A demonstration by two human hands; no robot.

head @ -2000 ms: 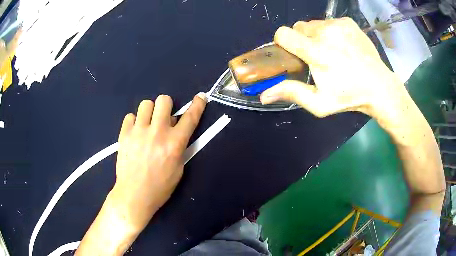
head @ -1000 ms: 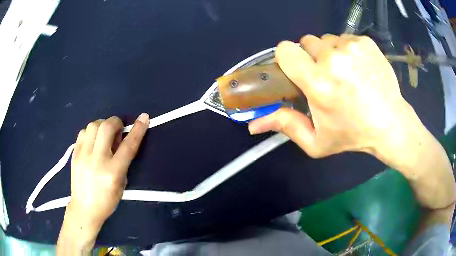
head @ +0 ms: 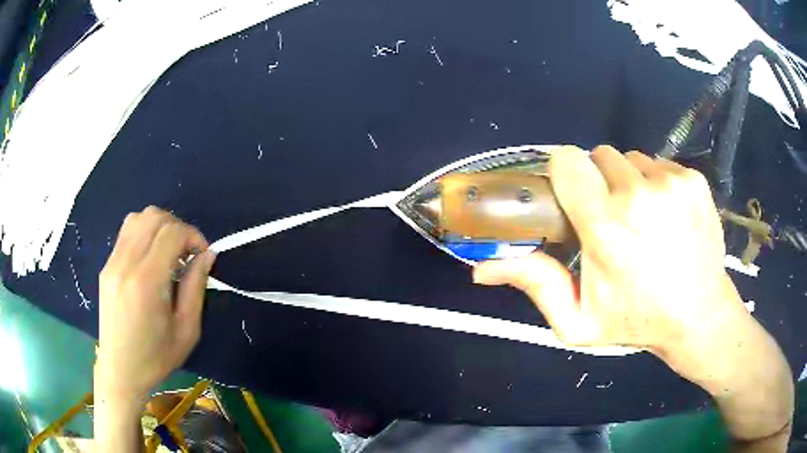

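A long narrow white strip (head: 380, 308) lies doubled on the dark cover, its bend at the left. My left hand (head: 152, 296) pinches the strip near this bend between thumb and fingers. My right hand (head: 641, 243) grips the brown handle of the steam iron (head: 500, 205), with the thumb by its blue lever. The iron's tip points left and meets the upper length of the strip, which runs on out of sight under or behind the iron. The lower length passes in front of the iron to below my right wrist. Short white ends show just right of that wrist.
A thick pile of white strips (head: 97, 97) fans along the far left. Another white bunch (head: 681, 35) lies at the far right. A dark hose with a metal spring (head: 699, 115) and a tied cord (head: 752, 232) are behind the iron. Thread scraps dot the cover. A yellow frame stands at bottom left.
My left hand has slid left along the strip to its bend, and the strip is now a long narrow loop. The view has shifted, and the iron appears further right in it.
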